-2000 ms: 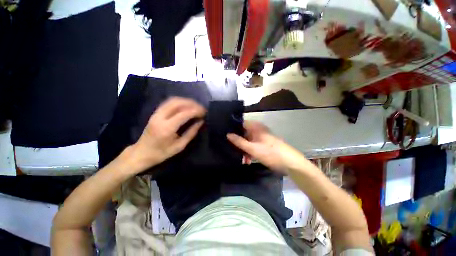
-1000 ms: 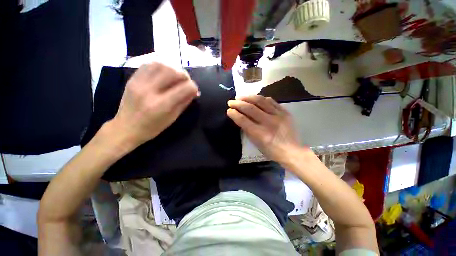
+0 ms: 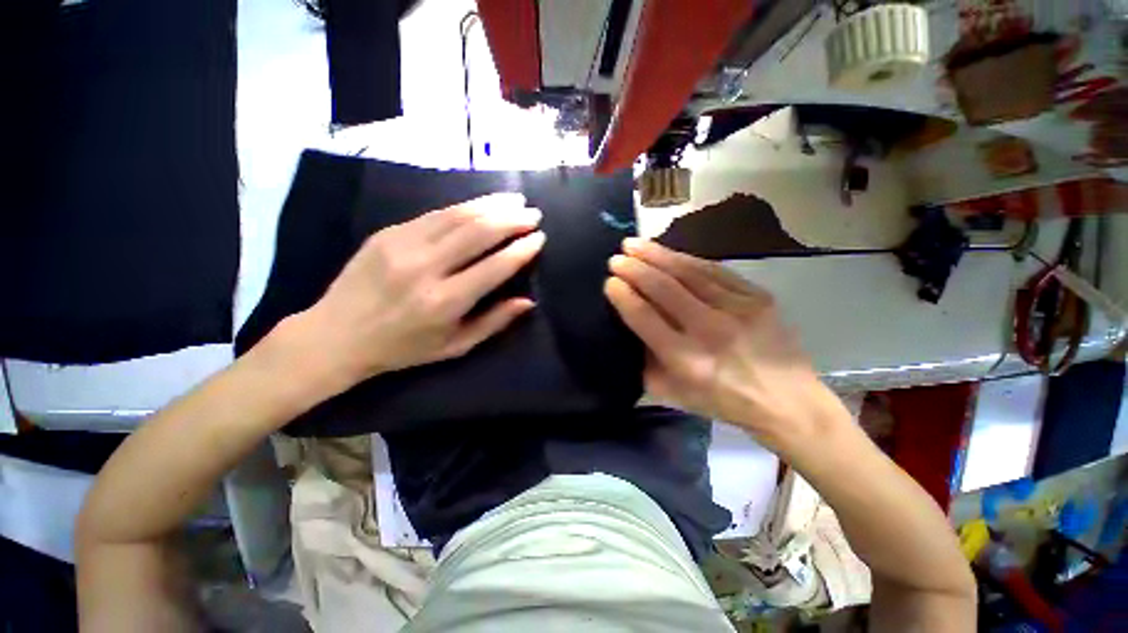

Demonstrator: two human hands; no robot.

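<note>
A black garment panel (image 3: 408, 396) lies on the white machine table, its far edge at the lit needle area. A narrow black piece (image 3: 581, 297) lies along its right side, with a small light-blue thread mark near the edge. My left hand (image 3: 433, 282) lies flat on the panel, fingers spread a little. My right hand (image 3: 699, 324) has its fingertips on the right edge of the cloth; its thumb is hidden. The presser foot and needle are hidden behind the red machine head (image 3: 668, 80).
A stack of cut panels (image 3: 118, 186) lies at the left. A black strip (image 3: 365, 62) lies behind the panel. At the right are a cream ribbed knob (image 3: 878, 46), a dark lump (image 3: 934, 254) and red-handled scissors (image 3: 1033, 315). The table's front edge (image 3: 866, 371) runs below.
My left hand has come down from a pinched, raised pose to lie flat on the cloth. My right hand stays at the right edge. The view has shifted slightly.
</note>
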